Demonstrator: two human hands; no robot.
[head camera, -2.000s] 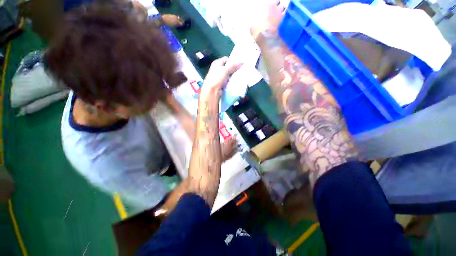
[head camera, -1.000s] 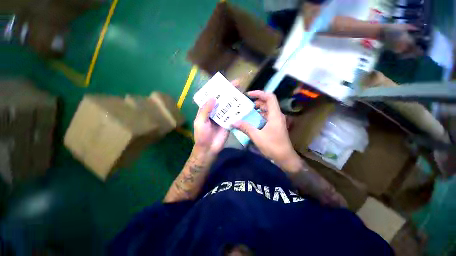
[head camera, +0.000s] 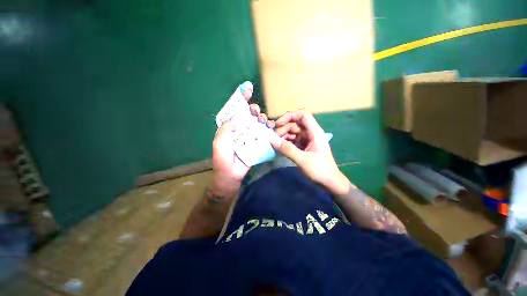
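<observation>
A strip of white printed labels on pale blue backing (head camera: 249, 139) is in front of my chest, bent upward at its far end. My left hand (head camera: 232, 155) holds it from the left, with the fingers behind it and the thumb on its face. My right hand (head camera: 307, 145) holds its right side, with the thumb at the edge and the fingers curled. A small pale blue bit shows beyond the right hand. The print is too blurred to read.
A closed brown carton (head camera: 316, 58) stands on the green floor ahead. Open cartons (head camera: 448, 113) are at the right. Grey tubes (head camera: 426, 184) lie on cardboard at the lower right, near an orange and blue tool (head camera: 496, 201). A large brown surface (head camera: 124, 231) is at the lower left.
The view has swung from the workbench, blue crate and other person to the floor and cartons. My hands have come in front of my chest with the label strip, whose far end now bends up.
</observation>
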